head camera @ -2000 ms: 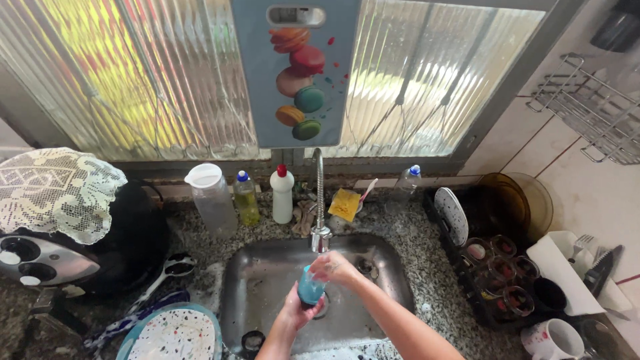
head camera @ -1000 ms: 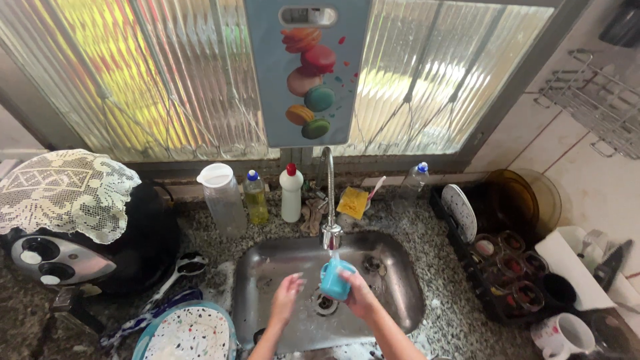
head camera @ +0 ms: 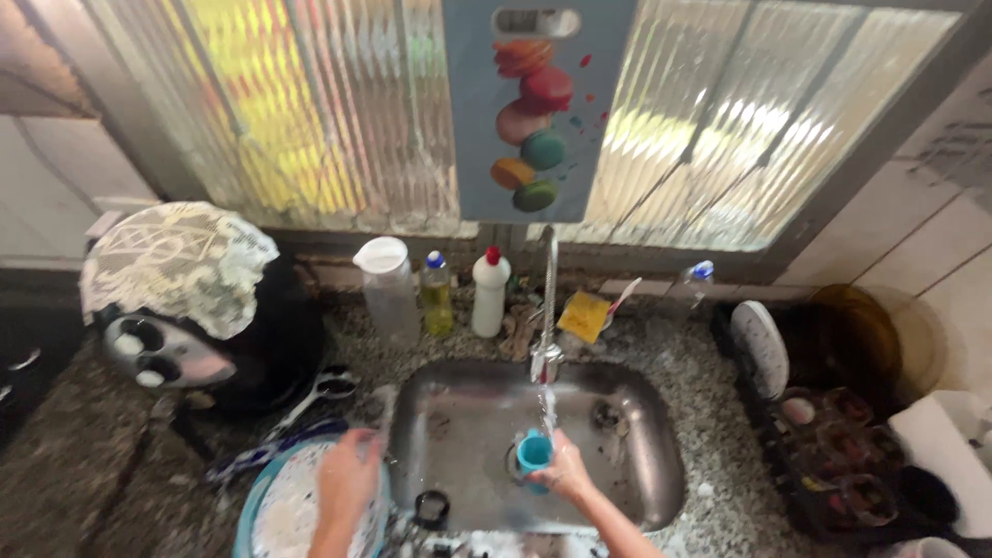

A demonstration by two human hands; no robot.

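Observation:
In the head view, my right hand [head camera: 566, 469] holds a small turquoise plastic cup [head camera: 533, 452] low in the stainless steel sink [head camera: 457, 434], its mouth facing up. Water runs from the faucet [head camera: 546, 355] beside the cup, near my fingers. My left hand [head camera: 350, 465] is blurred over a speckled white plate [head camera: 291, 508] in a turquoise basin [head camera: 252, 496] left of the sink; whether it touches anything there cannot be told. A black ring-shaped piece [head camera: 432, 509] lies at the sink's near left corner.
Behind the sink stand a clear pitcher [head camera: 390, 298], a yellow-green soap bottle [head camera: 436, 298], a white bottle [head camera: 489, 298] and a yellow sponge [head camera: 584, 315]. An air fryer [head camera: 271, 341] stands left, with measuring spoons [head camera: 310, 399] near it. A black dish rack [head camera: 775, 465] with glasses is at right.
My left hand has moved left from over the sink to the basin. My right hand still holds the turquoise cup, which both hands held two seconds ago.

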